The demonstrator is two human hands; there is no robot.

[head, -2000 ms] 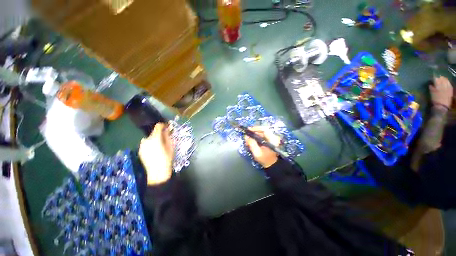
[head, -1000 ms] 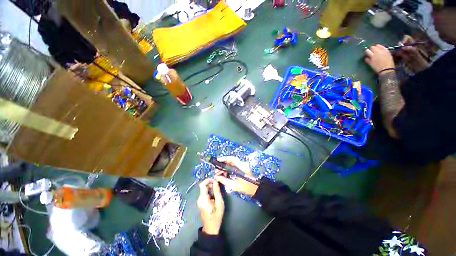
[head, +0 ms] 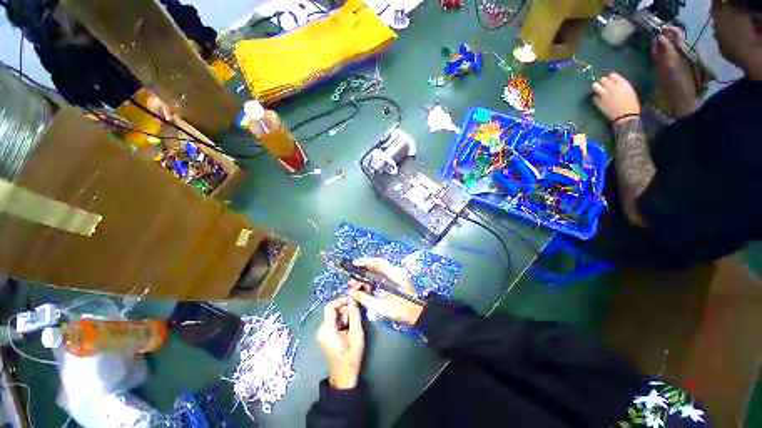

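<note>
A blue PCB panel (head: 430, 274) lies on the green bench in front of me. My right hand (head: 388, 291) holds a black soldering iron (head: 368, 274) like a pen, its tip over the panel's left part. My left hand (head: 341, 334) is at the panel's lower left edge, fingertips pinched together close to my right hand. A thin white lead runs by the fingers, but whether they grip it is too small to tell. A pile of white leads (head: 264, 355) lies left of my left hand.
The soldering station (head: 422, 201) stands beyond the panel, a blue parts tray (head: 535, 171) right of it. A cardboard box (head: 134, 226), black phone (head: 205, 328) and orange bottle (head: 117, 334) are at left. An amber bottle (head: 276, 140) stands farther back. Another person (head: 693, 175) works at right.
My left hand has moved from the white lead pile to the panel beside my right hand. The view has shifted, showing more of the far bench. The iron remains in my right hand.
</note>
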